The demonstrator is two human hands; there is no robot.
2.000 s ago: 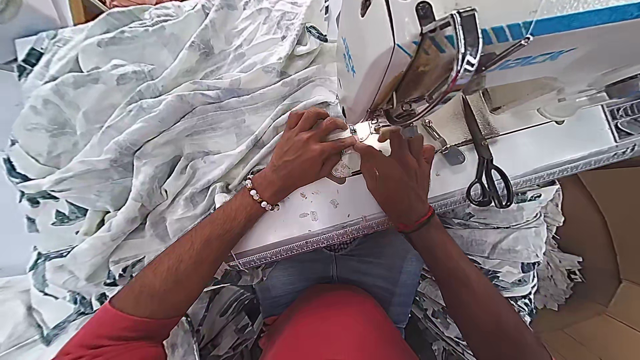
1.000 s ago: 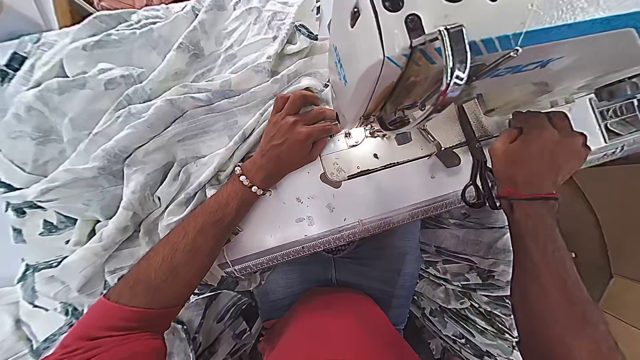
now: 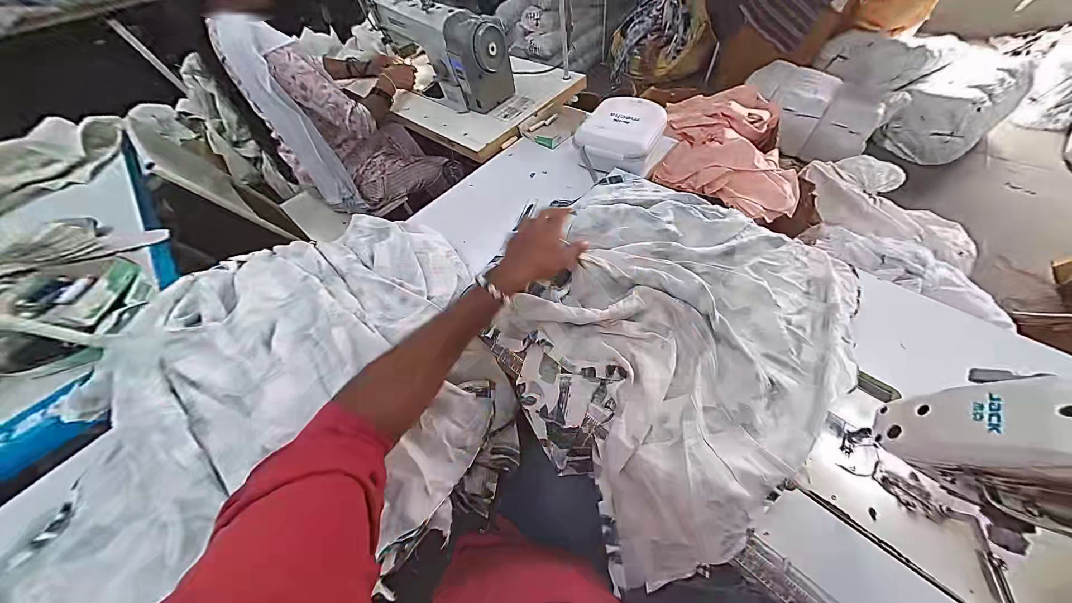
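Observation:
My left hand [image 3: 540, 249] reaches forward, palm down, at the left edge of a heap of pale printed fabric [image 3: 703, 310]; whether its fingers grip the cloth is not clear. A second length of white fabric [image 3: 276, 335] spreads over the table left of my forearm. Dark-patterned parts of the cloth [image 3: 578, 402] hang toward my lap. The white head of a Jack sewing machine [image 3: 988, 427] stands at the right edge, beside the fabric heap. My right hand is not in view.
Beyond the table, a co-worker's hands [image 3: 398, 77] are at another sewing machine [image 3: 469, 54]. A white lidded box [image 3: 621, 130] and peach fabric [image 3: 729, 151] lie at the table's far end. Wrapped bundles [image 3: 946, 100] stand at the back right. A blue-edged table [image 3: 146, 209] is at the left.
The view has swung far to the left. My left hand has left the machine's needle area and is now at the fabric. My right hand, beside the scissors a second ago, has gone out of view.

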